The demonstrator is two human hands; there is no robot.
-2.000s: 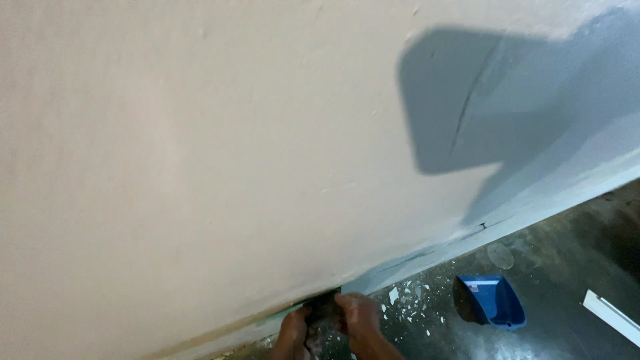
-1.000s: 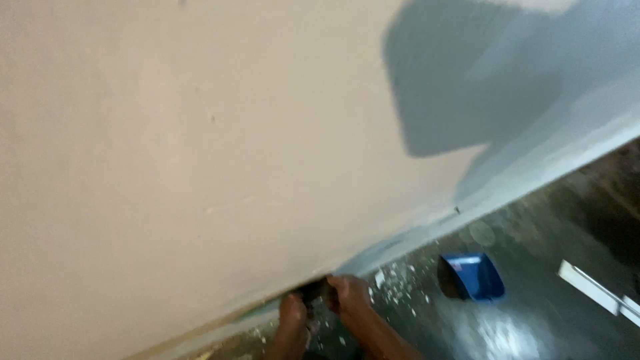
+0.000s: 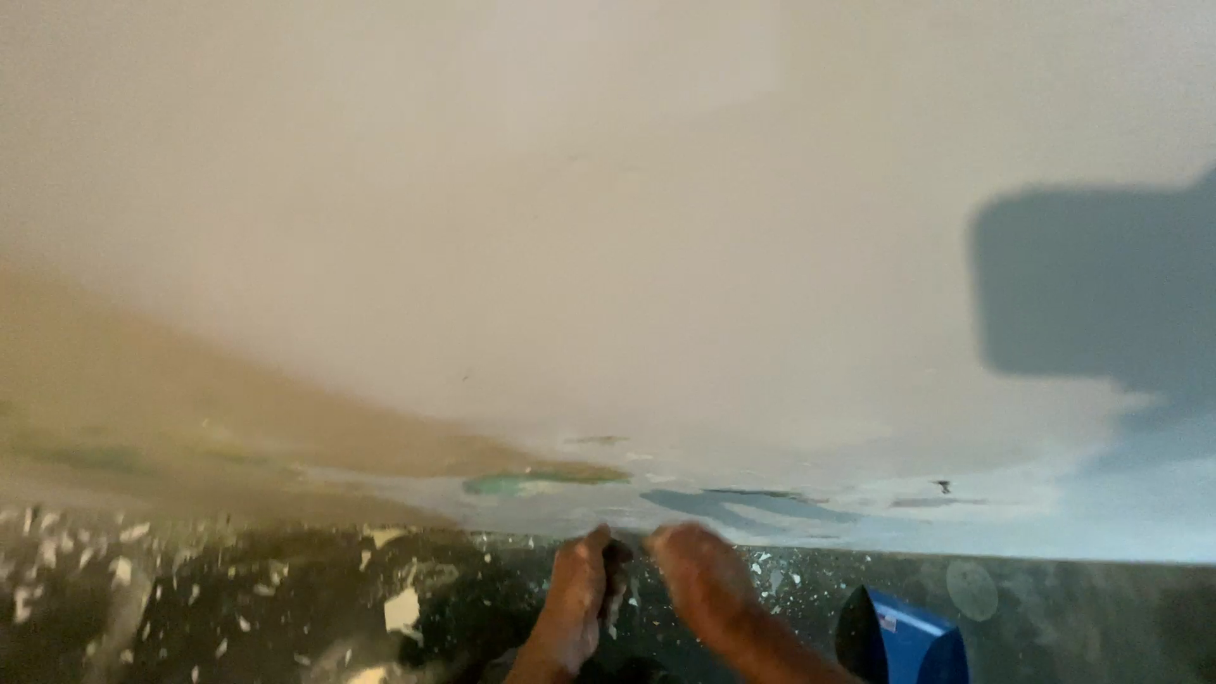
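Note:
My left hand (image 3: 578, 589) and my right hand (image 3: 698, 575) are side by side at the bottom middle, close to the foot of the painted wall (image 3: 608, 285). Fingers of the left hand are curled; something dark shows beside them, too unclear to name. The right hand is blurred, its fingers bent toward the left one, and whether it holds anything is hidden. Just above the hands, the lower wall has worn patches with greenish and grey-blue paint (image 3: 518, 482). Pale flakes (image 3: 402, 610) lie on the dark floor to the left of the hands.
A blue dustpan (image 3: 917, 636) lies on the floor to the right of my right arm, partly cut off by the frame. Small white chips (image 3: 774, 578) are scattered between it and the hands. A dark shadow (image 3: 1083, 285) falls across the wall at the right.
The view has turned and moved closer to the wall base, and more flake-covered floor shows at the left. A gap now shows between my hands; they were nearly together over a dark spot earlier.

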